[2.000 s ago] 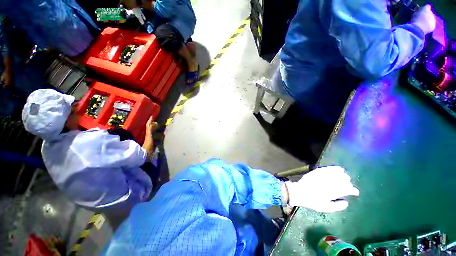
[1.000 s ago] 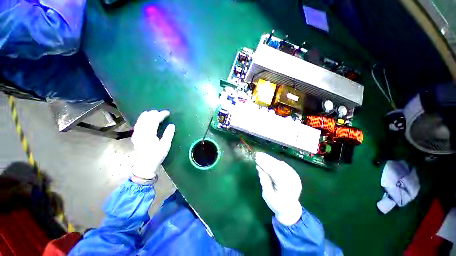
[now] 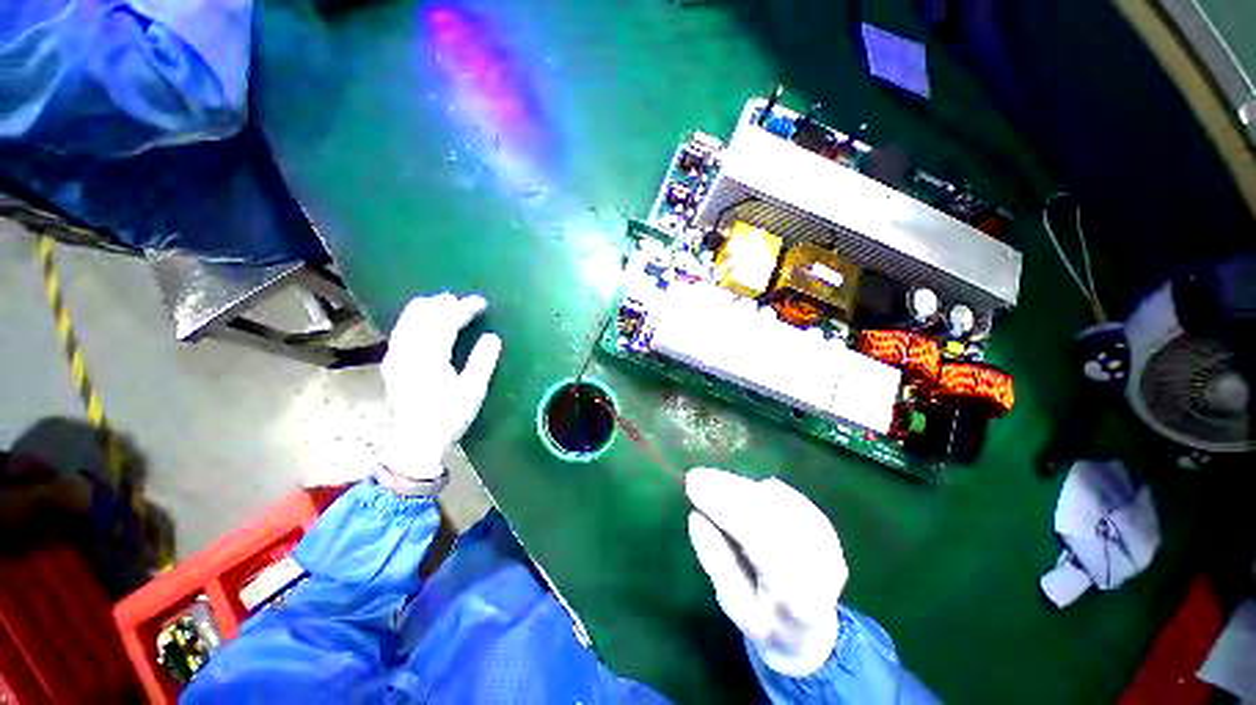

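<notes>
The coating cup point(image 3: 579, 420), round with a green rim and dark liquid, stands on the green mat. A thin dark stick leans up out of it. My right hand point(image 3: 767, 558), white-gloved, is at the lower right of the cup and holds a thin reddish brush point(image 3: 652, 448) like a pen; its far end reaches the cup's right rim. My left hand point(image 3: 434, 379), white-gloved, is left of the cup near the bench edge, fingers apart, touching neither. The power supply board point(image 3: 813, 296) lies beyond the cup, with silver heatsinks, yellow-wrapped transformers and orange copper coils.
A desk fan point(image 3: 1191, 386) and a crumpled white cloth point(image 3: 1106, 530) are at the right. A purple-pink glow falls on the far mat. A person's blue sleeve point(image 3: 124, 83) and a stool point(image 3: 255, 303) are at the left. A red tote point(image 3: 207, 579) with boards is below left.
The view has turned from the aisle to the bench, bringing the cup and whole board into view. Since one second ago, my right hand has moved down and the brush now reaches the cup.
</notes>
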